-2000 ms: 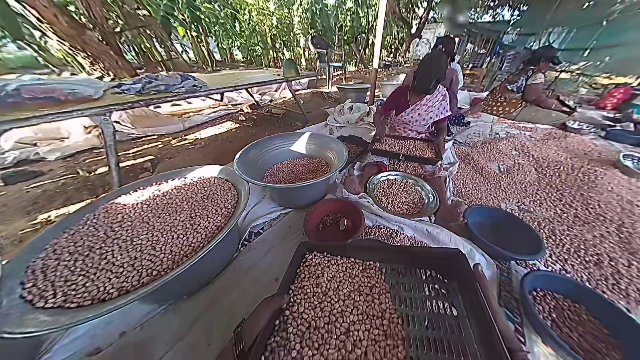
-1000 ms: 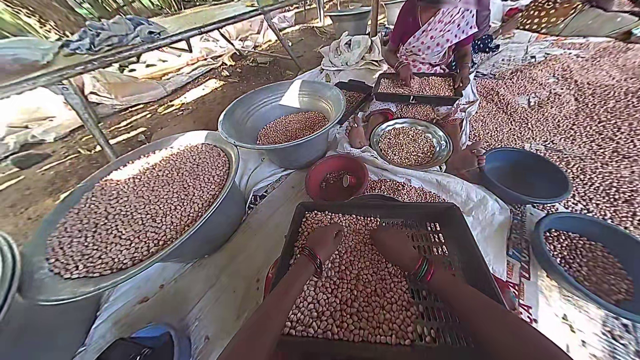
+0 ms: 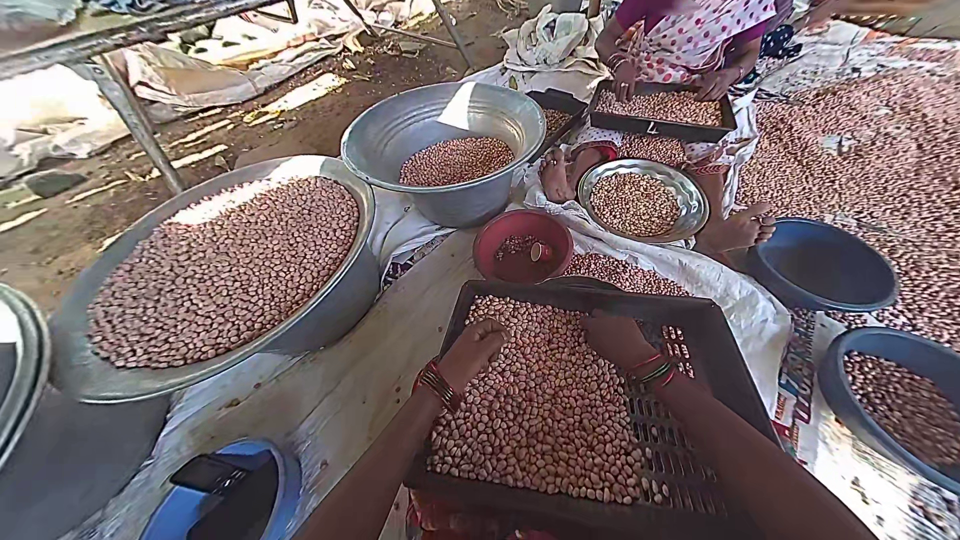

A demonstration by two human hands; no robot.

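Note:
A black slotted plastic crate [image 3: 600,517] stands before me, its left and middle part covered by a layer of brown nuts or seeds [image 3: 536,420]. At the layer's upper left edge is my left hand [image 3: 474,351], fingers curled down by the nuts. My right hand [image 3: 616,339] touches the layer near its upper right side, fingers bent; its fingertips are dark and hard to make out. Whether either hand pinches a nut cannot be told. Bangles circle both wrists. The slotted floor shows bare along the crate's right side.
Left are a wide metal basin of nuts [image 3: 367,225] and a deeper metal basin [image 3: 536,142]. A red bowl [image 3: 487,247] and a steel bowl [image 3: 701,214] lie beyond the crate. Blue basins [image 3: 885,289] stand right. A co-worker's hands rest at another tray [image 3: 660,129].
Two seconds ago my hands were at the crate's outer sides; one second ago both were in the nuts. Now they sit somewhat apart over the upper part of the layer. The view has tilted down.

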